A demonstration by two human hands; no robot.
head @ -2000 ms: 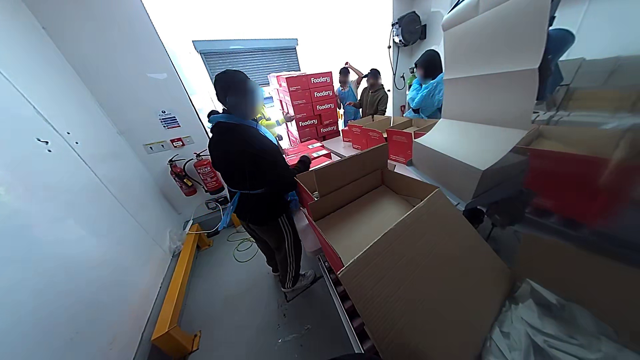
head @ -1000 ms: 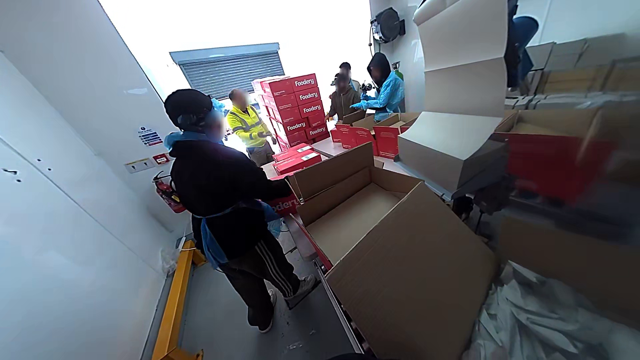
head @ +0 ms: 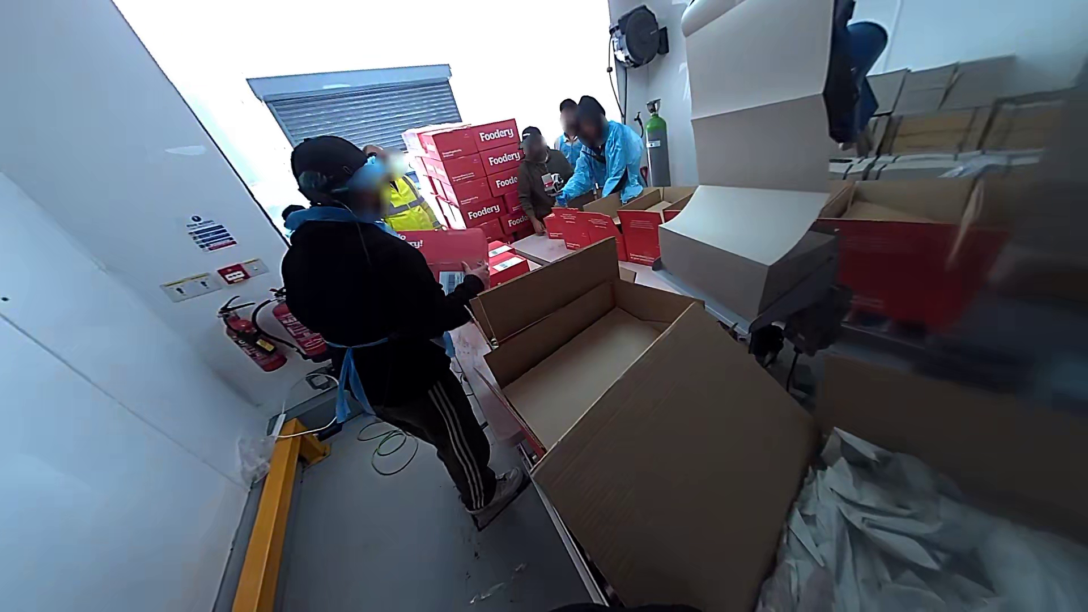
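Neither my left hand nor my right hand shows in the head view. An open cardboard box (head: 578, 365) with red outer sides lies in front of me on a conveyor, its large brown flap (head: 680, 467) folded out towards me. The visible part of its inside holds nothing. Crumpled white packing paper (head: 901, 535) fills the lower right corner beside the flap. A long strip of paper (head: 761, 144) hangs down over a grey machine part at the upper right.
A co-worker in dark clothes (head: 374, 289) stands beyond the box, holding a red box (head: 446, 255). Stacked red boxes (head: 476, 170), other people and open red boxes (head: 642, 229) are farther back. A yellow floor barrier (head: 268, 527) and fire extinguishers (head: 255, 340) are at left.
The nearby co-worker now holds up a red box; one second ago that person's arm reached low beside the open box. The open box in front of me stays in place.
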